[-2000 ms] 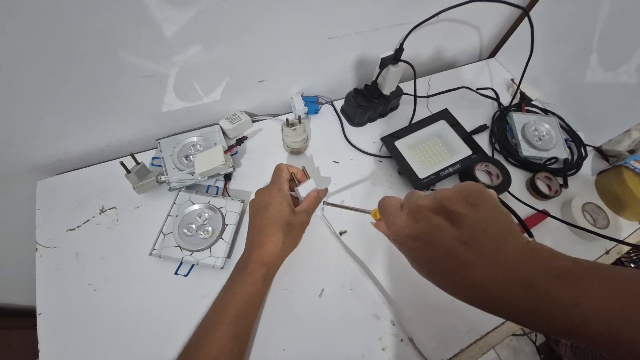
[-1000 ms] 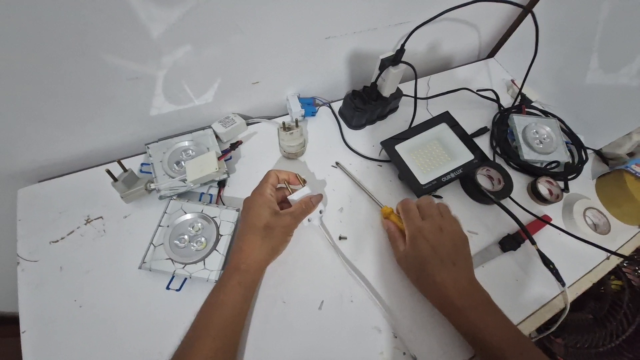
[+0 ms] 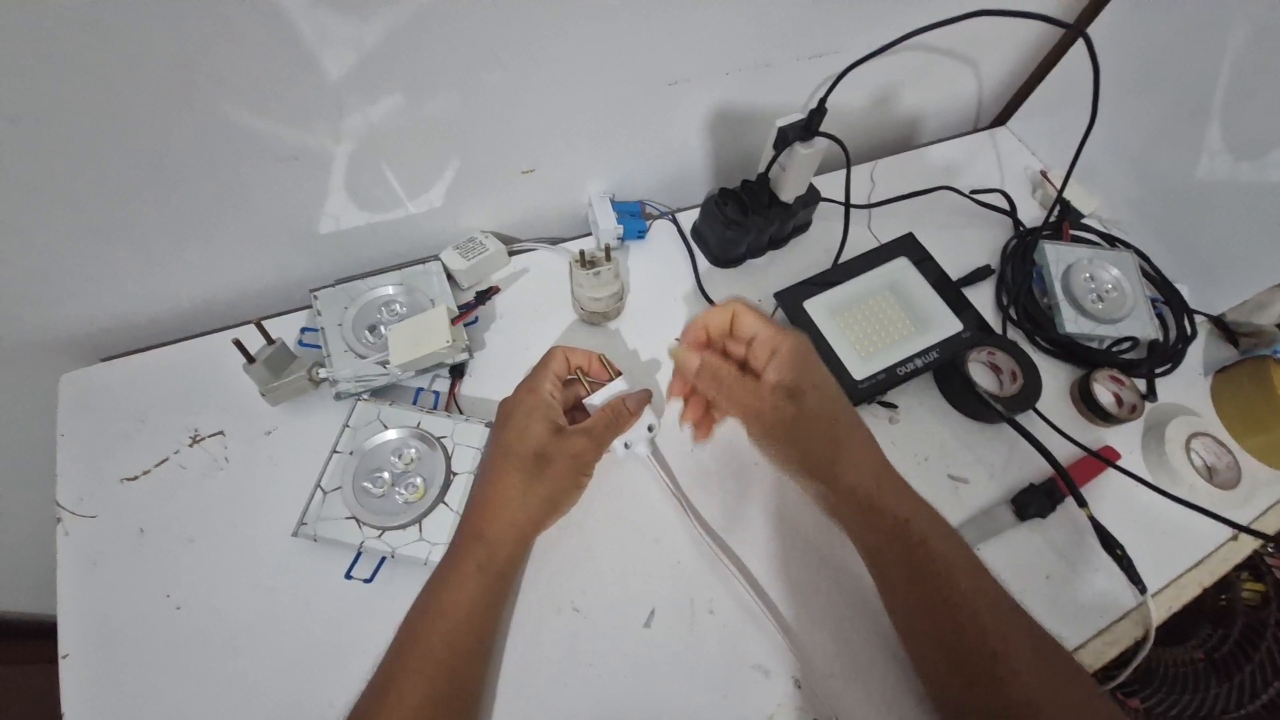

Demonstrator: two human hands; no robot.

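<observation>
My left hand (image 3: 555,435) grips a white two-pin power plug (image 3: 622,410), its brass pins pointing up and left. From the plug's lower end a white cable (image 3: 705,530) runs down to the right over the white tabletop. Just right of the plug is my right hand (image 3: 750,375), slightly blurred, with its fingers curled and thumb near the fingertips; whether it holds something small cannot be made out. The screwdriver is not visible in this frame. Behind both hands stands a worn white plug adapter (image 3: 598,285), pins upward.
Square glass LED spotlights (image 3: 397,478) and a two-pin plug (image 3: 270,368) lie left. At right are an LED floodlight (image 3: 872,315), rolls of tape (image 3: 1107,397), a red-handled knife (image 3: 1065,483) and coiled black cable (image 3: 1012,290). A black multi-socket adapter (image 3: 755,222) stands near the wall.
My right hand has let go of the yellow-handled screwdriver, which it held in both earlier frames, and has moved up beside the plug. My left hand keeps hold of the plug.
</observation>
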